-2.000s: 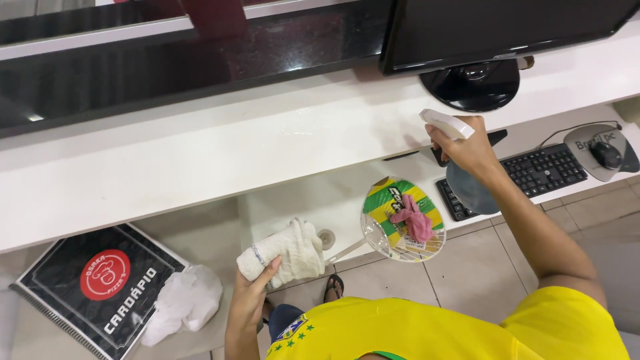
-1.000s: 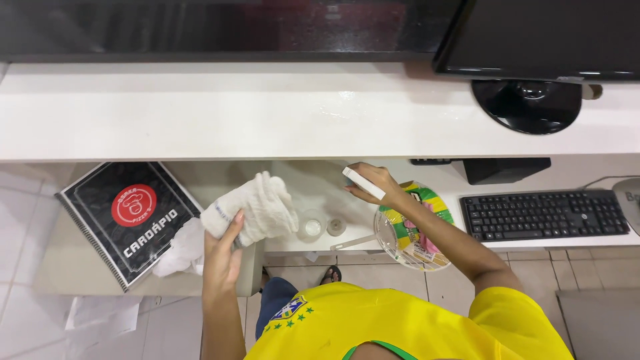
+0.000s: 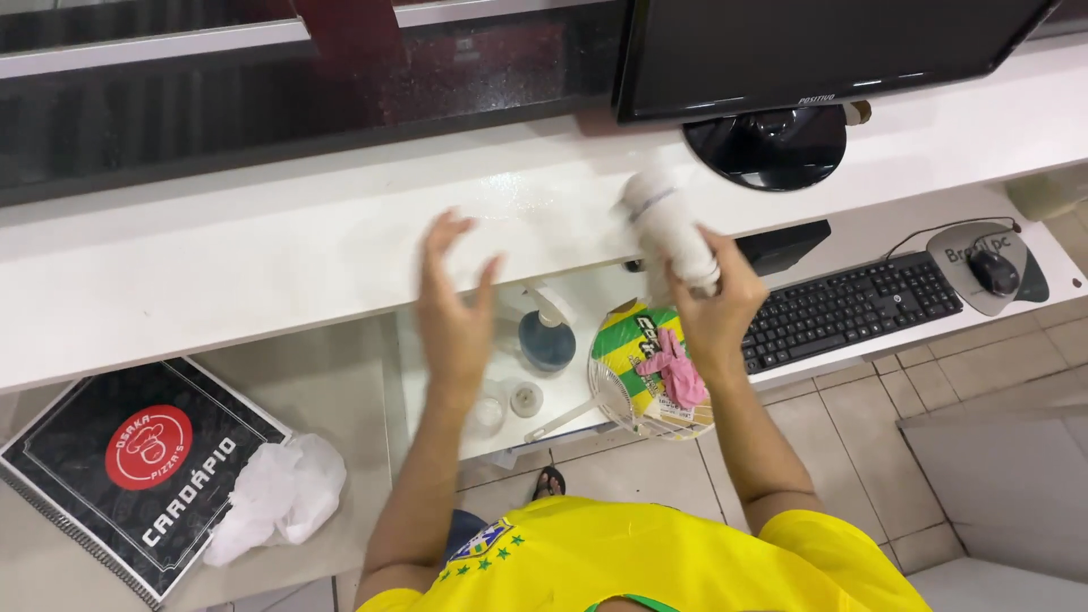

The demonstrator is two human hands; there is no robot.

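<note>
My right hand (image 3: 718, 297) grips a folded white cloth (image 3: 667, 225), partly blurred, over the front edge of the upper white counter (image 3: 340, 229). Empty and blurred, with its fingers apart, my left hand (image 3: 455, 297) is at that edge further left. Wet droplets (image 3: 510, 195) glisten on the counter between and beyond the hands. On the lower shelf stands a spray bottle (image 3: 546, 340) with bluish liquid and a white head. Right of it lies a round wire basket with a handle (image 3: 610, 391), which holds a green and yellow packet (image 3: 625, 340) and a pink cloth or glove (image 3: 676, 370).
A monitor (image 3: 773, 153) stands on the counter at right. Below are a black keyboard (image 3: 850, 310), a mouse (image 3: 993, 272) on a pad and a black box (image 3: 786, 246). Two small round containers (image 3: 526, 399) sit near the bottle. A spiral-bound menu (image 3: 85, 433) and white plastic bag (image 3: 280, 501) lie at left.
The white cloth has passed from my left hand to my right. The spray bottle, held by my right hand earlier, now stands on the lower shelf.
</note>
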